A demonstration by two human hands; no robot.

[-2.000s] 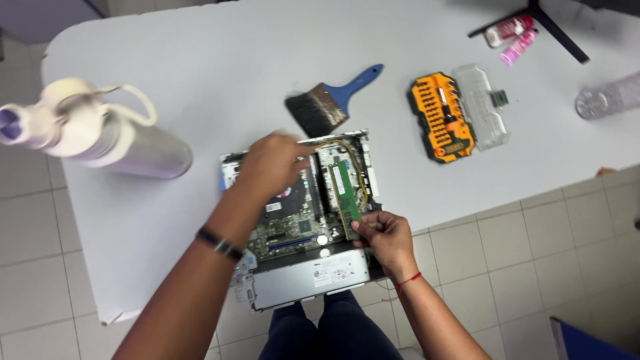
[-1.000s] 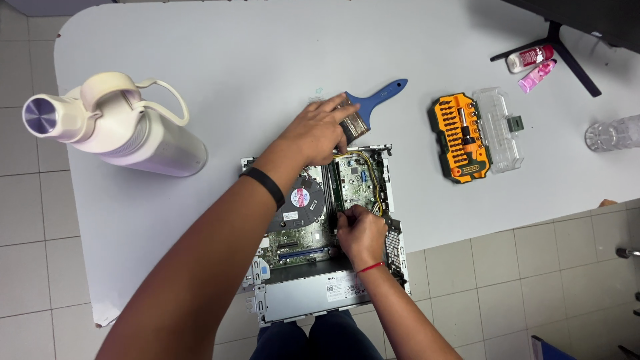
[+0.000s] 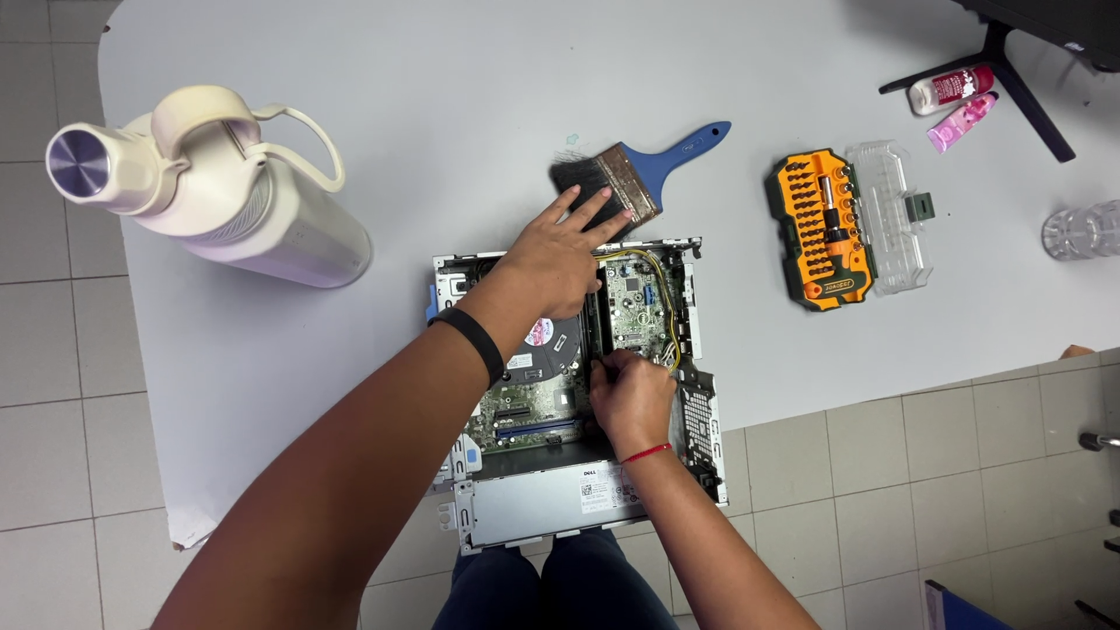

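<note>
An open desktop computer case [image 3: 560, 507] lies at the table's near edge, its green motherboard [image 3: 547, 402] and round cooling fan [image 3: 560, 350] showing. My left hand [image 3: 560, 262] reaches over the case's far side, fingers spread, with fingertips over the bristles of a wide paintbrush [image 3: 647, 179] with a blue handle; its thumb is down at the memory slots. My right hand [image 3: 634, 394] has its fingers pinched at the near end of the dark memory slots [image 3: 598, 337]. Whether a memory module is between them is hidden. A yellow cable [image 3: 672, 306] curves along the board's right side.
Left of the case stands a cream water bottle [image 3: 289, 219]. To the right lies an orange screwdriver bit set [image 3: 822, 232] with a clear lid [image 3: 888, 219]. Farther right are two small tubes [image 3: 952, 87], [image 3: 962, 121], a monitor stand [image 3: 1015, 70] and a clear bottle [image 3: 1081, 232].
Two seconds ago my right hand held a green memory module over the board; it has moved in to the slots, and the module no longer shows. My left hand has moved to the far side, by the brush.
</note>
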